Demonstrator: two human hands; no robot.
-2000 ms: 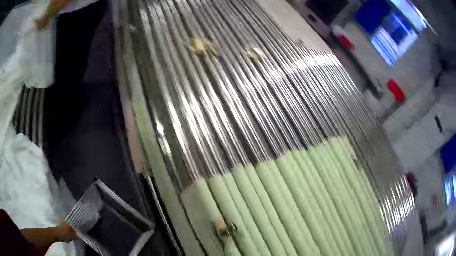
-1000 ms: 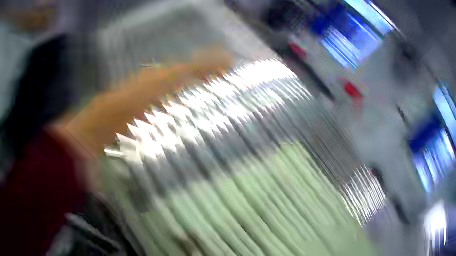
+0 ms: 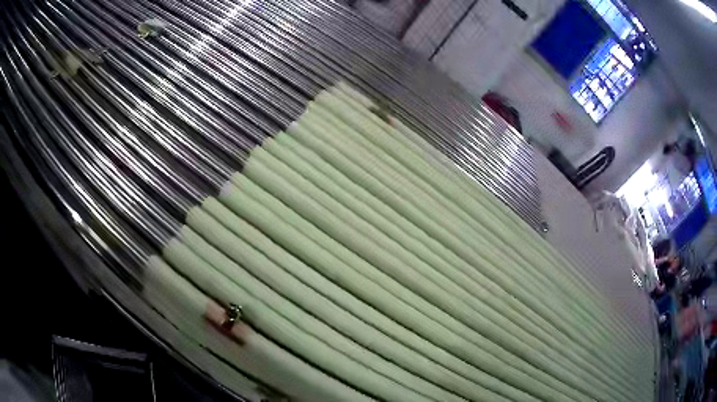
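Note:
Pale green fabric (image 3: 338,212) lies over the bed of parallel metal tubes (image 3: 157,102) and follows their ridges. Its stepped edge runs from the lower left to the upper middle, and bare tubes shine beyond it. A clip (image 3: 233,315) with a wire lever sits on the cloth near the bed's lower left edge, beside a small pinkish piece. Another small clip-like item (image 3: 383,112) is at the cloth's far edge. Neither of my hands is in view.
Two small pale items (image 3: 151,29) lie on the bare tubes at the upper left. The grey frame (image 3: 102,357) stands at the bottom left, cut off by the picture's edge. Behind the bed are a pale wall, windows (image 3: 604,86) and cluttered things at the right.
The view has swung right, so the cloth fills more of the picture. The orange-brown blur and dark red shape at left are gone. The person's arm by the frame is out of view.

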